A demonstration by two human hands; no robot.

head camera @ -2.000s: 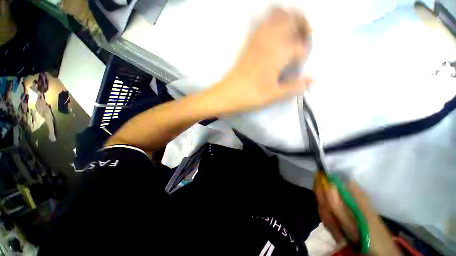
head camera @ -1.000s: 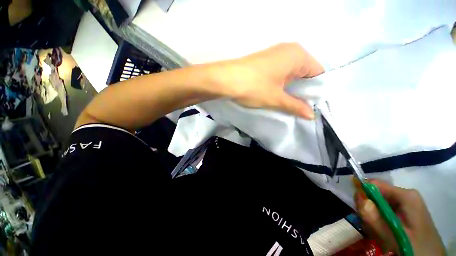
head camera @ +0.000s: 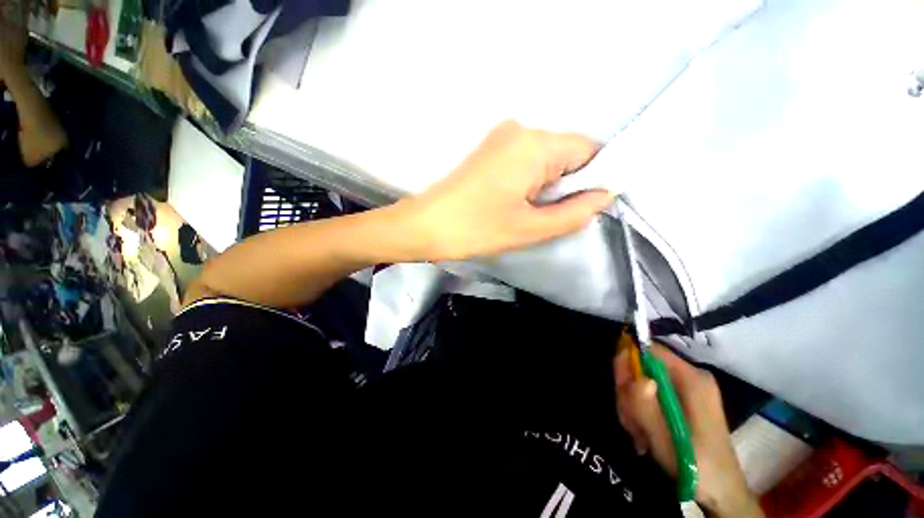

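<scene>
A white garment panel lies over the table edge, crossed by a navy band. A slit opening, grey inside, gapes in it and meets the navy band. My left hand pinches the panel at the slit's upper end between thumb and fingers. My right hand holds scissors by their green and orange-yellow handles. The silver blades lie along the slit's left side, with the tip close to my left thumb. Whether the blades are fully closed is hard to tell.
Crumpled white-navy pieces lie at the table's far left. A dark slotted basket is below the table edge. A red basket is at lower right. Another person's arm shows at upper left. Scraps are on the floor.
The slit has spread wider, showing grey inside. The scissors have turned more upright and moved left in view with my right hand. My left hand still pinches the panel. The camera view has shifted.
</scene>
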